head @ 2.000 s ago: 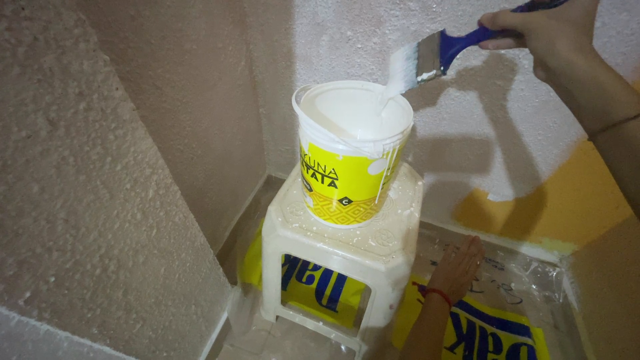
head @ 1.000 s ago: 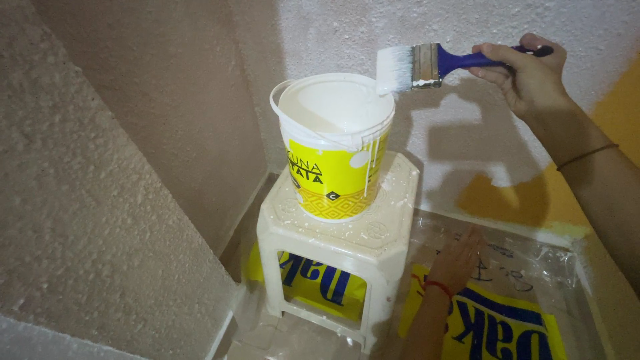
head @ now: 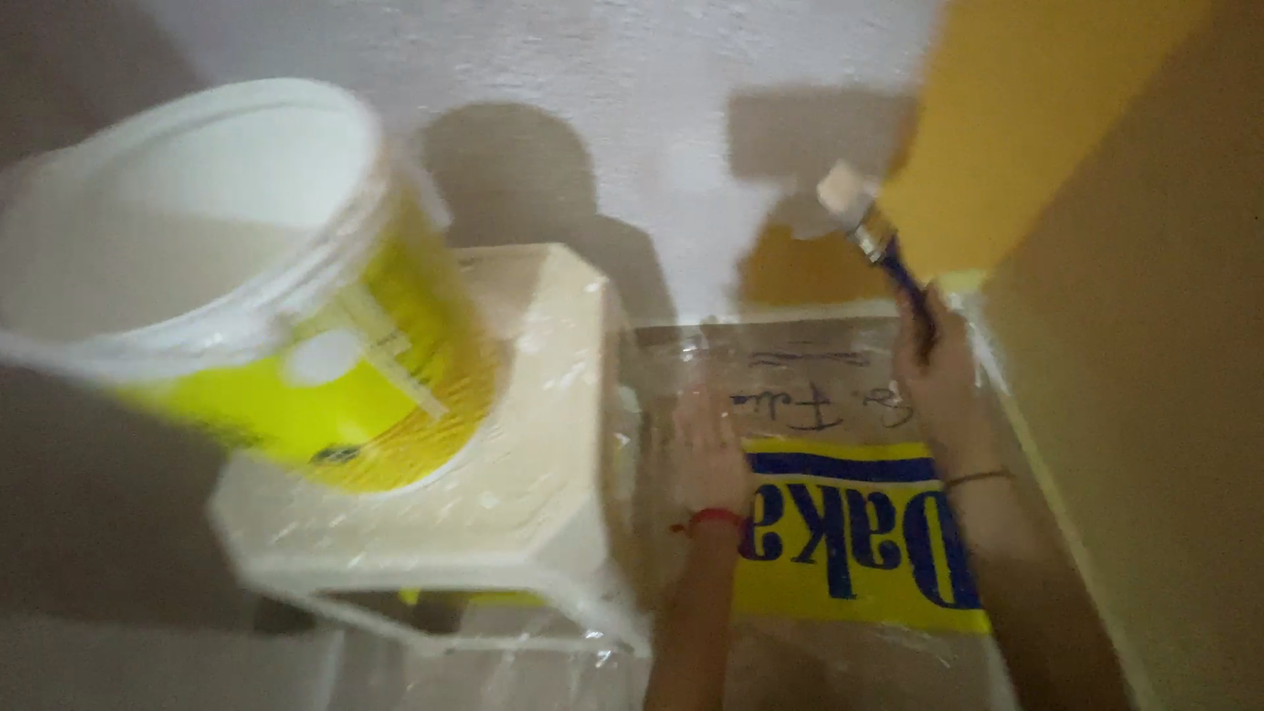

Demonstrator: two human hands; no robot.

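Observation:
My right hand (head: 933, 346) grips the blue handle of a flat paintbrush (head: 864, 227); its white-coated bristles point up and left, at or near the wall beside the orange-yellow area. Blur hides whether they touch. My left hand (head: 709, 444), with a red cord on the wrist, is spread palm down, low over or on the plastic sheeting, and holds nothing. A white plastic bucket (head: 326, 415) with a yellow label and white paint drips stands on a cream plastic stool (head: 553, 395) at the left.
The wall (head: 652, 118) ahead is whitish, with an orange-yellow section (head: 987, 128) at the right and a small orange-yellow patch (head: 805, 267) low down. Clear plastic sheeting with a yellow and blue print (head: 849, 538) covers the floor. Another wall (head: 1165, 395) rises close on the right.
My right hand has carried the brush from the bucket's rim to low by the wall on the right. The view has swung right and closer.

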